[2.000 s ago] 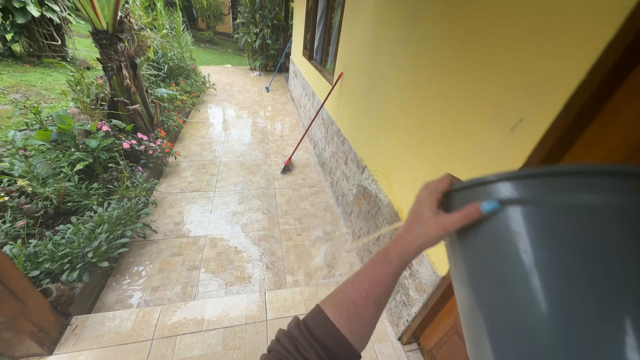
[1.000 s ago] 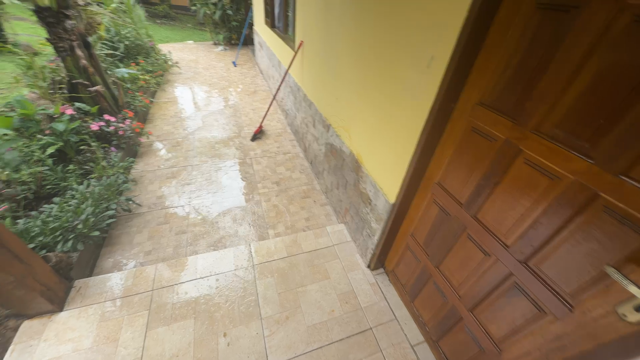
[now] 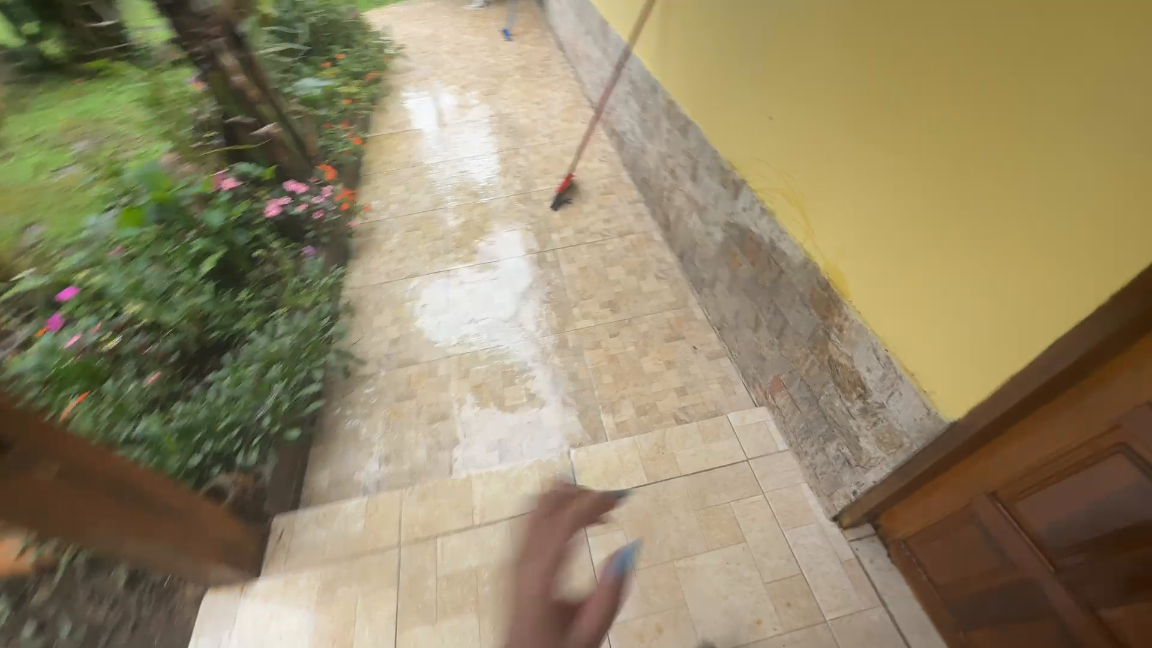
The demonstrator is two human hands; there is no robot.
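Note:
My left hand (image 3: 567,567) is at the bottom centre of the head view, blurred, above the tiled step (image 3: 684,513). It holds nothing; the thumb and fingers are apart and curve to the right, and blue nail polish shows on the thumb. My right hand is out of view. Beyond the step, a red-handled broom or brush (image 3: 562,191) rests with its dark head on the wet tiled walkway (image 3: 621,279), its handle leaning toward the yellow wall (image 3: 900,162). Farther back, the blue end of another long-handled tool (image 3: 507,34) touches the floor.
Water shines along the middle of the walkway. A flower bed (image 3: 207,297) borders it on the left, with a palm-like trunk (image 3: 238,90) behind. A wooden post (image 3: 117,504) stands at the lower left, a wooden door (image 3: 1035,540) at the lower right. The step edge drops to the walkway.
Two seconds ago my left hand held the rim of a large grey bucket at the right; the bucket is out of view now. The hand, unseen one second ago, has come in at the bottom.

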